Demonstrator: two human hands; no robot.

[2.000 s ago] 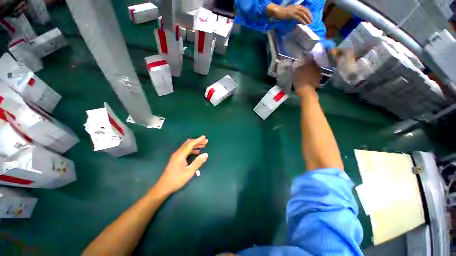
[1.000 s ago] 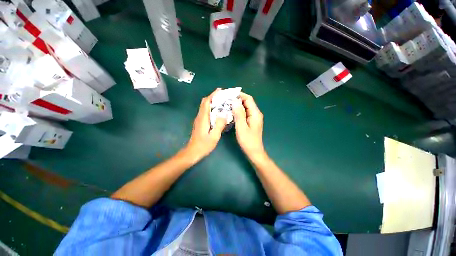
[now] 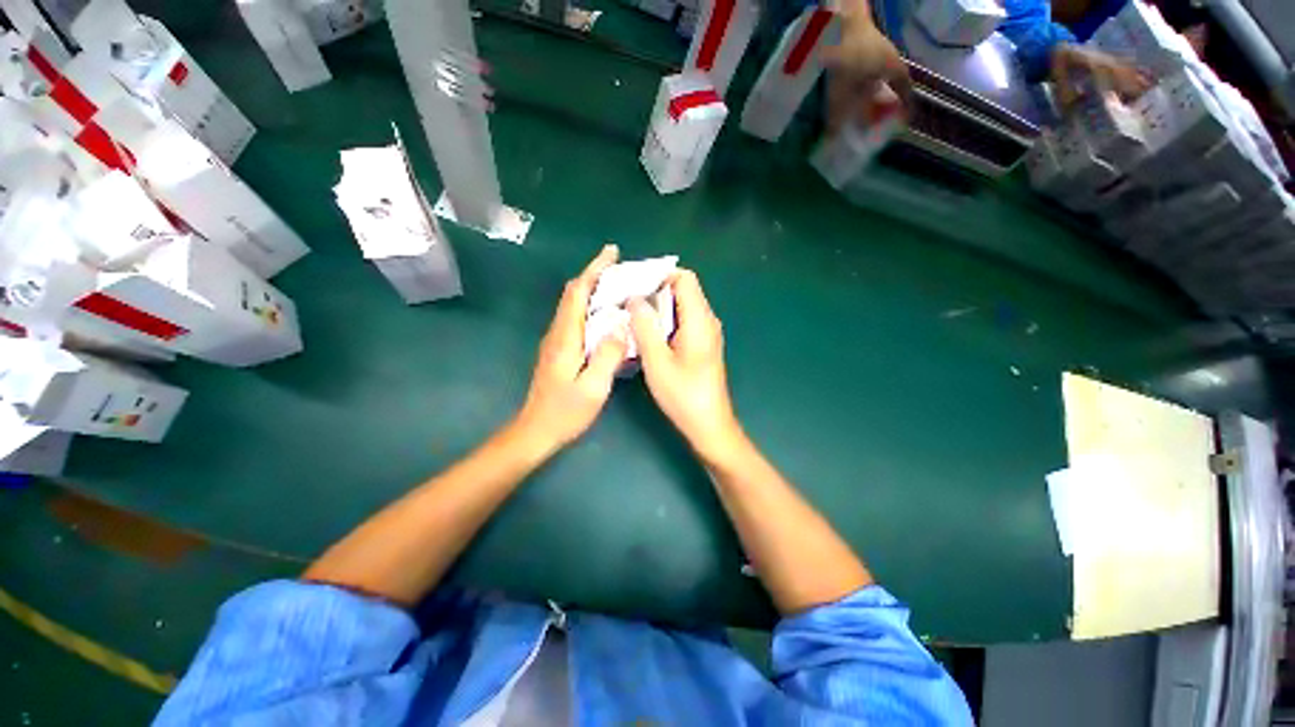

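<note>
A small white carton [image 3: 631, 284] stands upright between my hands over the green table, with its white flaps at the top. My left hand [image 3: 572, 355] grips its left side and my right hand [image 3: 685, 348] grips its right side. Both thumbs press on the flaps at the near top. The carton's lower part is mostly hidden by my hands. An open carton [image 3: 402, 234] with raised flaps stands to the left, near the post.
Open cartons with red bands [image 3: 235, 305] are piled at the left. A metal post [image 3: 452, 121] stands ahead. Another person's hand [image 3: 864, 68] holds a blurred carton by the scale [image 3: 966, 85]. Stacked cartons [image 3: 1186, 156] and a cream board [image 3: 1143, 511] are at the right.
Two seconds ago my hands were apart; since one second ago both hold the carton, and the thumbs have shifted on its flaps. The carton lying near the scale is gone from its spot.
</note>
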